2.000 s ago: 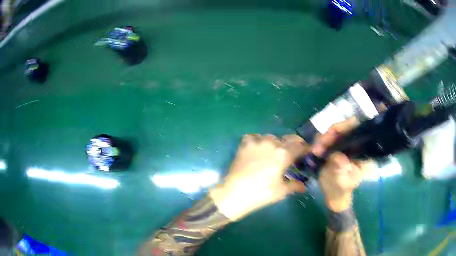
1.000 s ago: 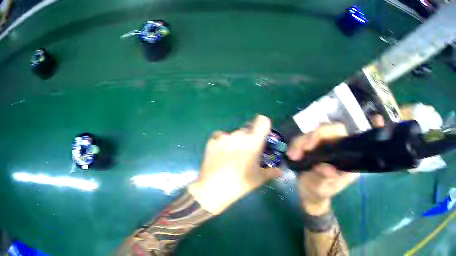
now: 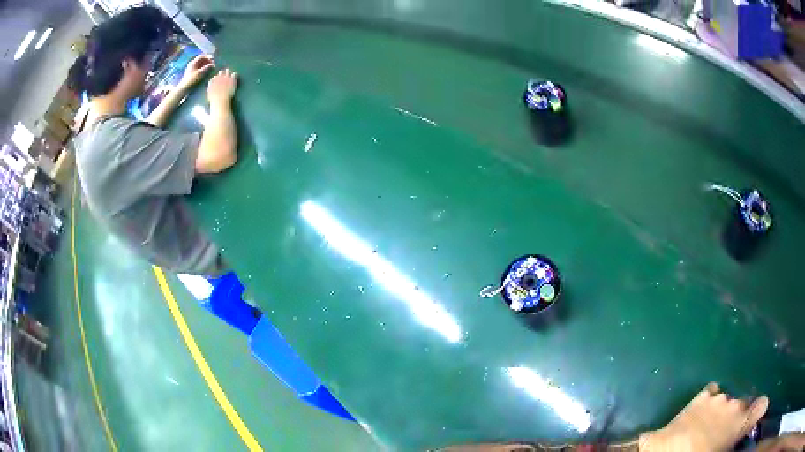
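Observation:
My left hand is at the lower right, fingers curled around a black housing, of which only a small dark part shows. A sliver of my right hand shows in the bottom right corner; the rest is cut off, and no screwdriver is visible. A black housing with a blue round circuit board stands on the green tabletop, a pale lead at its left. Two more such units stand farther back, one at the upper middle and one at the right.
A person in a grey shirt sits at the table's far left, both hands on its edge. Blue stool-like pieces are beside the near left edge. Yellow lines mark the floor. A pale piece is at the right rim.
The view has swung left, bringing the seated person and floor into sight. My hands now appear at the lower right, mostly cut off. The screwdriver and screw box have left the picture.

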